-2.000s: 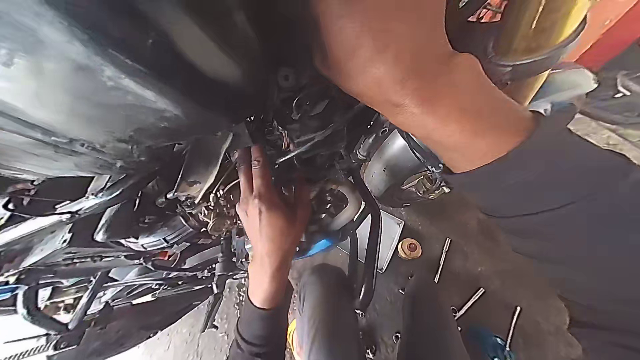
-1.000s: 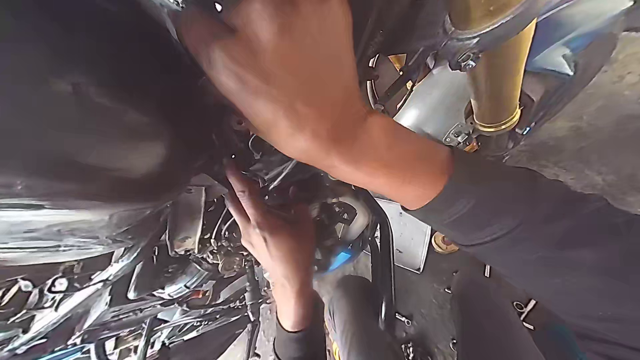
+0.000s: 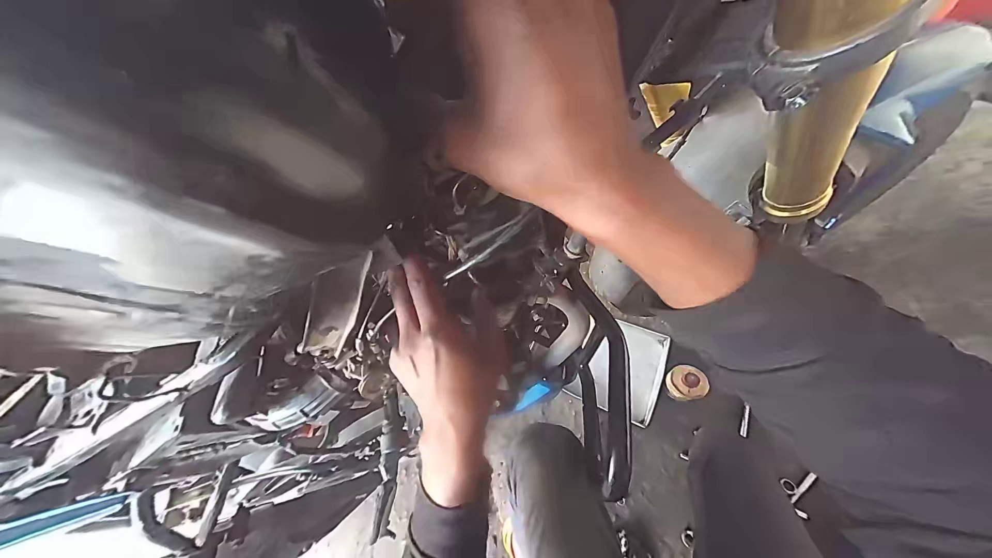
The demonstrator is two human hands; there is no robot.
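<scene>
A motorcycle's dark, glossy fuel tank (image 3: 232,147) fills the upper left. My left hand (image 3: 446,349) reaches up from below, its fingertips at the tank's lower edge, beside cables and wiring (image 3: 496,240); whether it grips a part cannot be told. My right hand (image 3: 535,116) comes in from the right across the top of the frame, over the wiring. Its fingers are hidden in the dark beside the tank, so what they touch does not show. Below the wiring lies the engine area (image 3: 542,325) with a blue part (image 3: 535,397).
Gold fork tubes (image 3: 806,139) stand at the upper right. A black tubular guard (image 3: 616,411) projects near my knee. On the floor are a metal tray (image 3: 639,372), a round brownish part (image 3: 687,382) and small metal tools (image 3: 804,487). More motorcycle parts crowd the lower left.
Compared with two seconds ago, my right hand shows beside the tank, where before mostly the forearm was in view. My left hand stays near the tank's lower edge. The view has shifted.
</scene>
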